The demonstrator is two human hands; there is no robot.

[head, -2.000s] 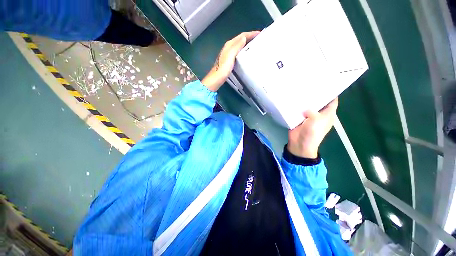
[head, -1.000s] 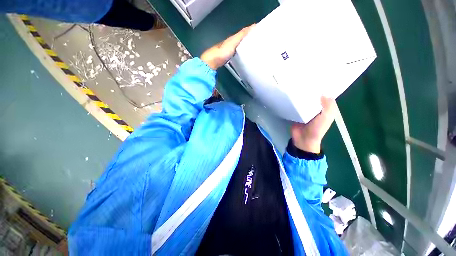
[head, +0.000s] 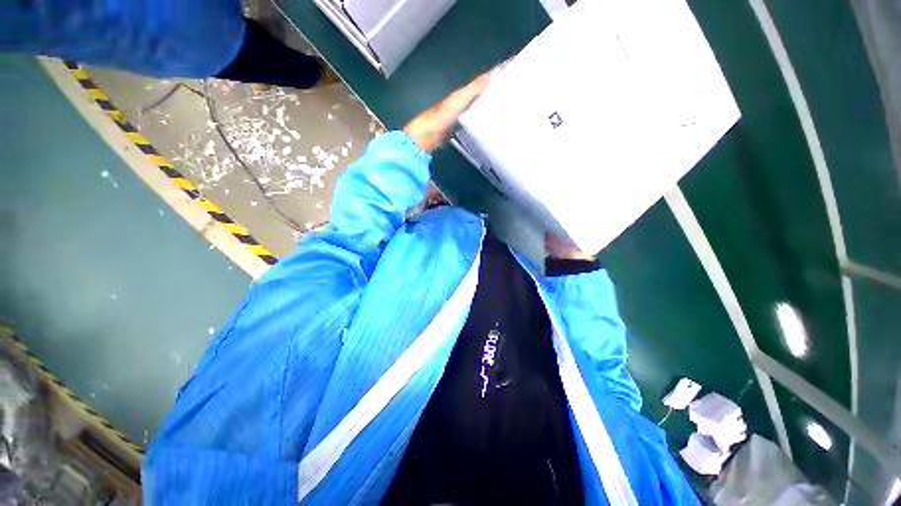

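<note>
A white packing box [head: 603, 119] with a small dark mark on its face is in front of me over the dark green bench, tilted in view. My left hand [head: 459, 111] is at the box's left edge; its fingers are mostly hidden behind the box. My right hand [head: 565, 247] is at the box's near lower corner, mostly hidden by the box, with only a bit of skin by the dark cuff showing. Something with pale and dark edges [head: 481, 163] shows under the box's left side.
Another white box [head: 400, 25] stands at the top. White labels [head: 713, 427] and a clear plastic bag [head: 766, 476] lie at the lower right. A coworker's blue sleeve or garment [head: 128, 35] is at the upper left. White scraps [head: 267, 148] and striped tape [head: 163, 173] are on the floor.
My right hand has moved left along the box's near edge and gone mostly under or behind it. The box has shifted and turned slightly.
</note>
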